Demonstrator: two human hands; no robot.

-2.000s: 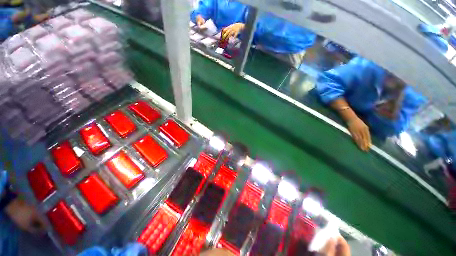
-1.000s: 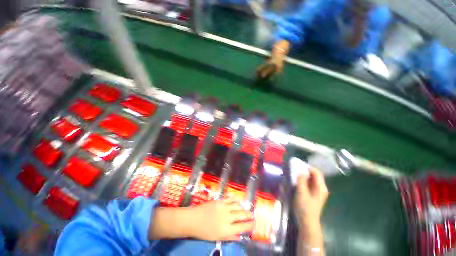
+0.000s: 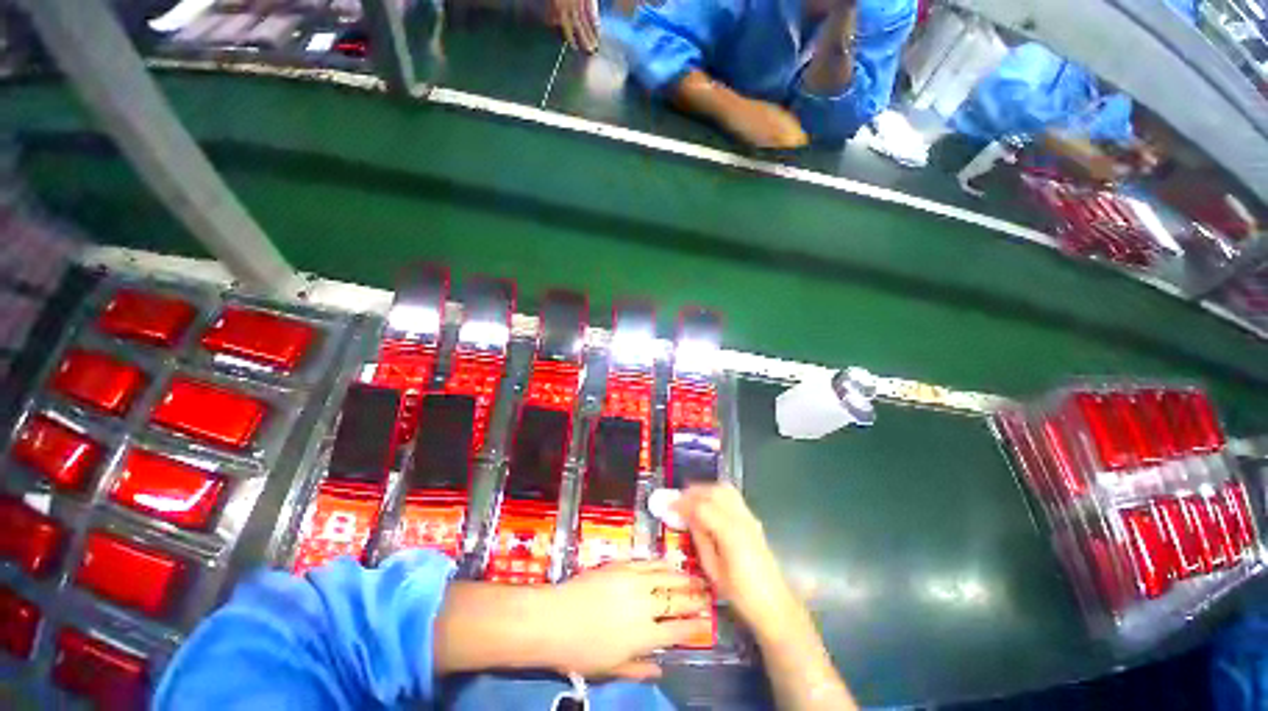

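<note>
A clear tray (image 3: 480,535) in front of me holds two rows of open red flip phones, with dark screen halves and red keypads (image 3: 338,528). My left hand (image 3: 612,620) lies flat with fingers together over the keypad of the lower right phone (image 3: 688,636), its sleeve crossing the near edge of the tray. My right hand (image 3: 726,539) pinches a small white cloth (image 3: 668,508) at that same phone, near its hinge. The cloth appears to touch the phone.
A tray of closed red phones (image 3: 167,485) lies at left. A white bottle with metal top (image 3: 821,406) stands by the belt edge. Stacked phone trays (image 3: 1112,486) are at right. A metal post (image 3: 174,153) rises at left. People in blue work across the green belt (image 3: 556,208).
The view has swung right. My right hand with the cloth has moved from the tray's right edge onto the rightmost phone. My left hand stays over the lower right phone.
</note>
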